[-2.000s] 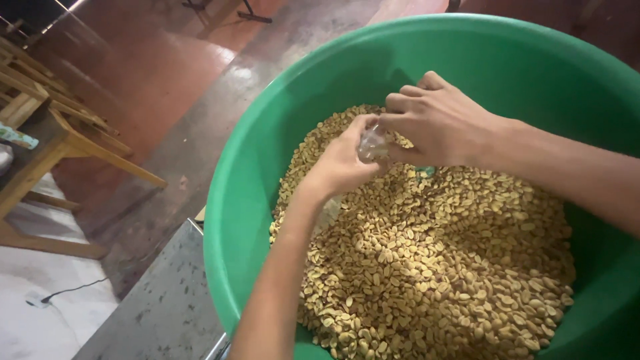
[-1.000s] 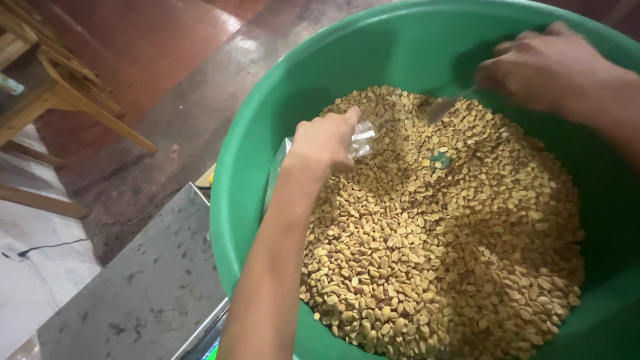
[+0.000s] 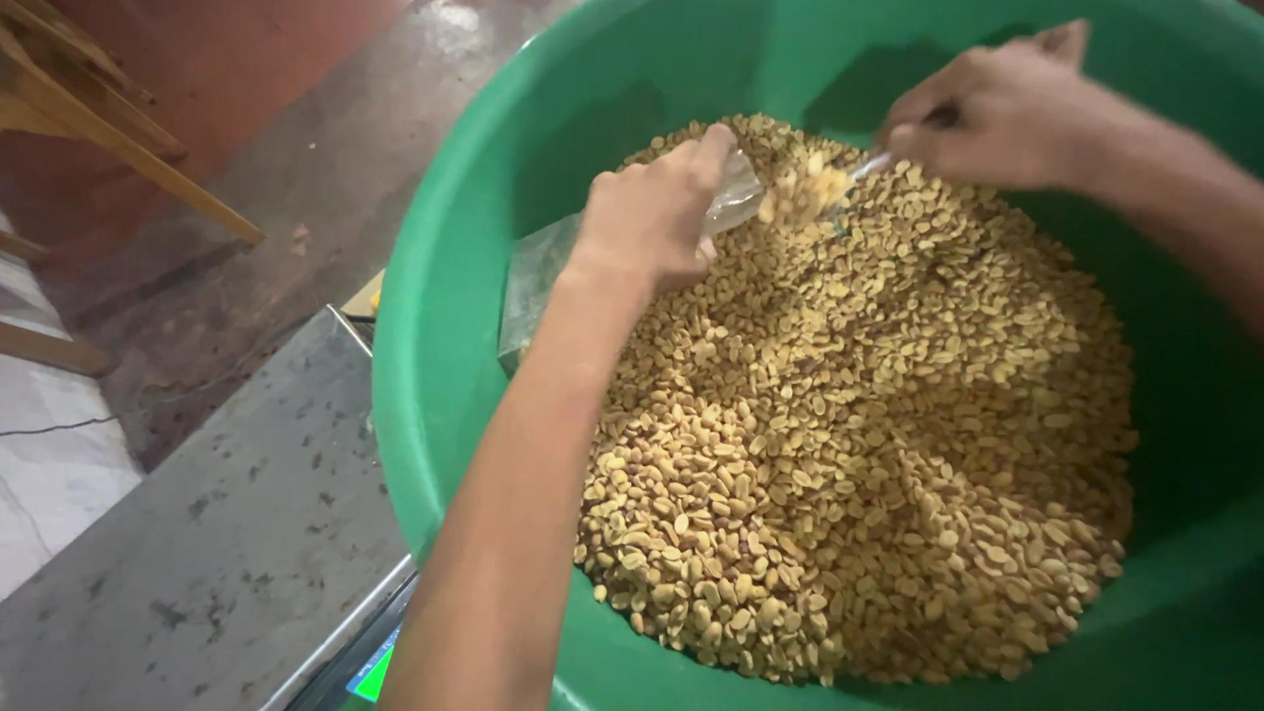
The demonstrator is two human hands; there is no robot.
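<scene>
Split, shelled peanuts [image 3: 810,444] are heaped in a large green plastic basin [image 3: 425,227]. My left hand [image 3: 657,212] grips a clear plastic bag [image 3: 736,193] by its mouth, and the bag's body lies to the left against the basin wall. My right hand [image 3: 978,118] is closed on the handle of a metal spoon [image 3: 869,168], blurred by motion. The spoon's loaded end, with peanuts on it, is just right of the bag's mouth. A small green piece [image 3: 839,212] lies on the peanuts, partly hidden below the spoon.
A spotted grey metal surface [image 3: 227,494] stands left of the basin. At its lower edge a device with a lit green display [image 3: 373,676] is partly covered by my left forearm. Wooden furniture legs [image 3: 148,158] stand on the floor at the upper left.
My right hand, at the far side of the basin a second ago, has moved the spoon toward the bag's mouth, and peanuts now show on the spoon. My left hand keeps hold of the bag.
</scene>
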